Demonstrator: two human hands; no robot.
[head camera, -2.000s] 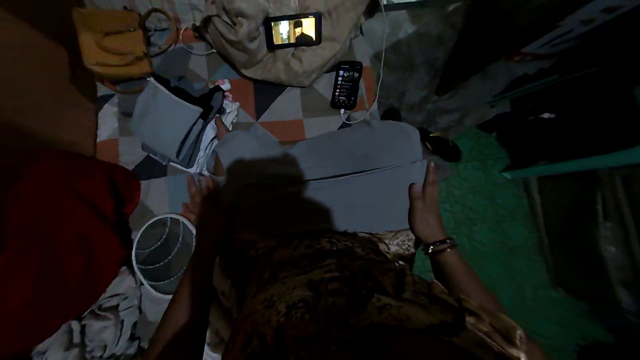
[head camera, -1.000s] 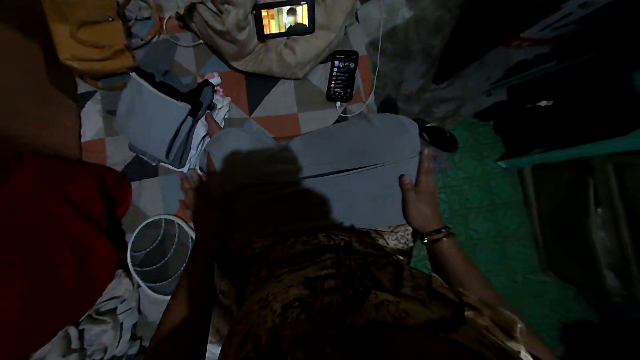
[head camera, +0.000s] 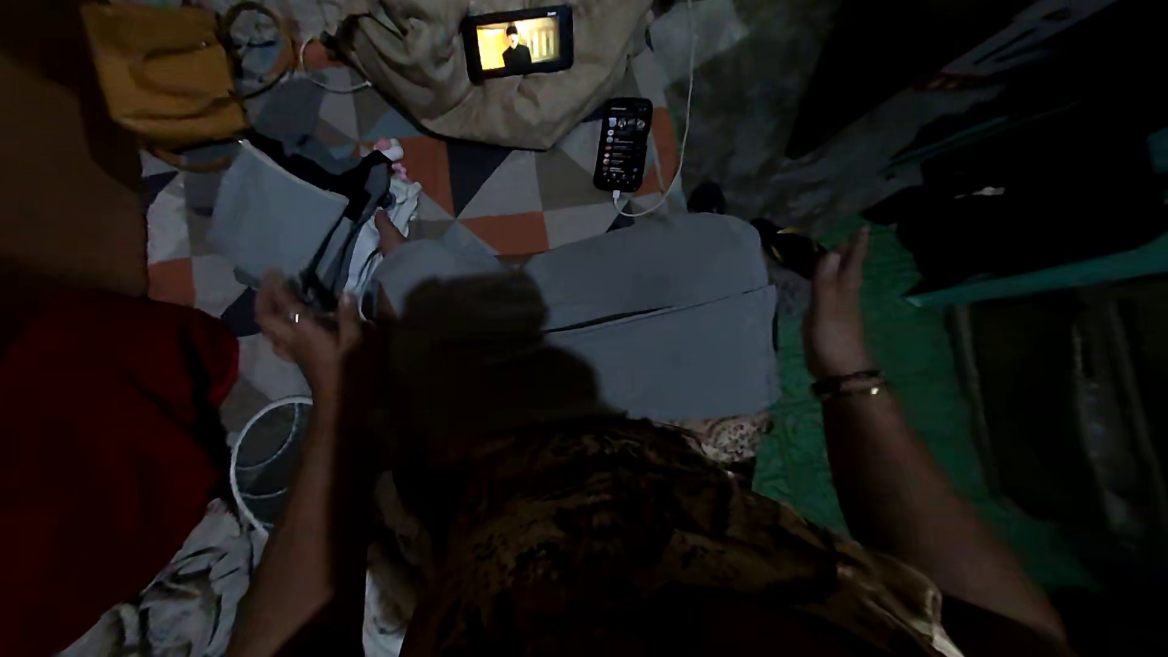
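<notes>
A grey folded cloth garment (head camera: 657, 319) lies spread across my lap, with a dark gap running between its two long layers and a shadow over its left half. My left hand (head camera: 308, 328), with a ring on one finger, is raised off the garment's left end, its fingers apart and holding nothing. Just off the right edge, my right hand (head camera: 838, 310) is held up with nothing in it, a bracelet on the wrist. Beyond my left hand lies a folded grey garment (head camera: 274, 205) with black parts.
A phone showing a video (head camera: 518, 42) rests on a beige cloth bundle (head camera: 557, 114). Nearby a second phone (head camera: 623, 144) is on a white cable. A mustard bag (head camera: 169, 73), red cloth (head camera: 109, 456) and round mesh basket (head camera: 239, 465) are at the left.
Both hands have come away from the ends of the grey garment on my lap, the left one lifting and the right one shifting outward. The garment remains on my lap.
</notes>
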